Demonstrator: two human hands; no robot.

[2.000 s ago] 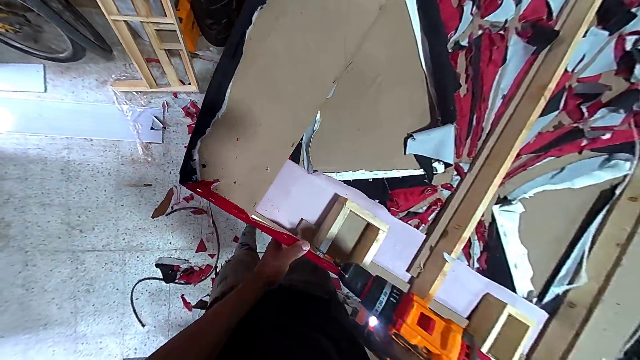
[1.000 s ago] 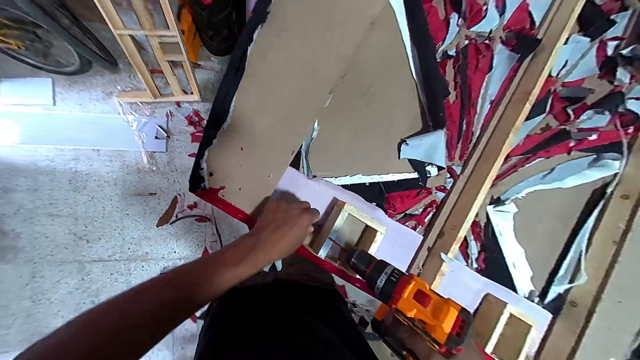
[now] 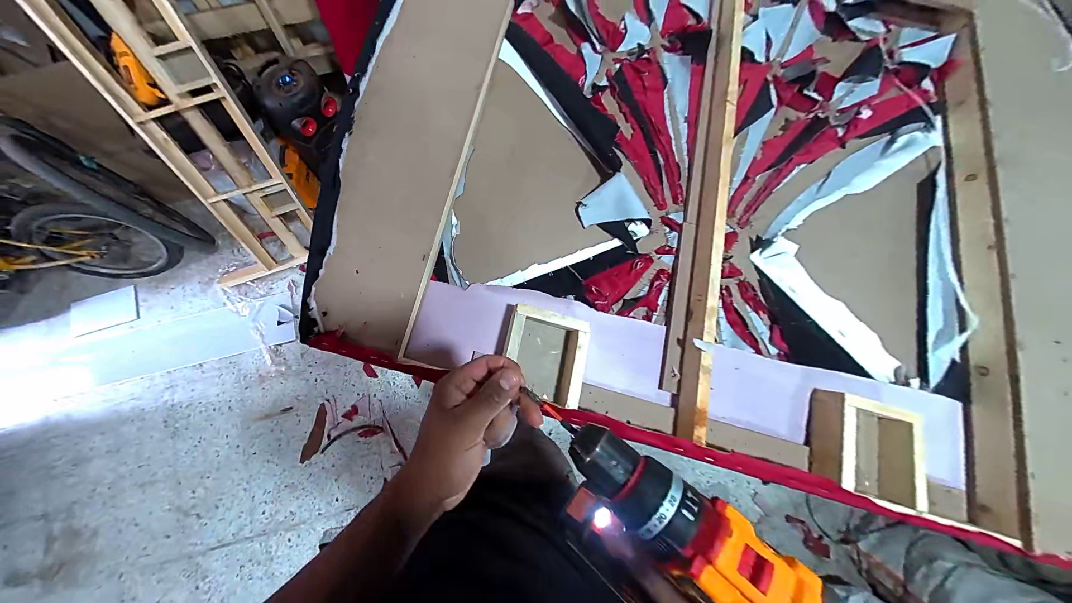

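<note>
My left hand (image 3: 481,419) has its fingers closed at the tip of the bit in a cordless drill, over the red fabric edge (image 3: 636,431) of an upholstered panel. A small thing seems pinched there, too small to name. The orange and black cordless drill (image 3: 670,511) points up and left with its light on. My right hand (image 3: 620,544) is mostly hidden below the drill, on its handle. Just above the bit stands a small wooden frame (image 3: 578,360); a second wooden frame (image 3: 883,452) stands to the right. Both rest along the pale lilac sheet (image 3: 628,352).
A long wooden beam (image 3: 712,209) crosses the panel, among torn red, black and white fabric strips (image 3: 653,126). At left are a slatted wooden frame (image 3: 226,151), a bicycle wheel (image 3: 100,243), a black and orange machine (image 3: 293,96) and scraps on the floor (image 3: 167,519).
My left hand has moved from the panel's edge beside the small frame to the drill bit's tip. The drill has come away from the small frame. The view has shifted and tilted.
</note>
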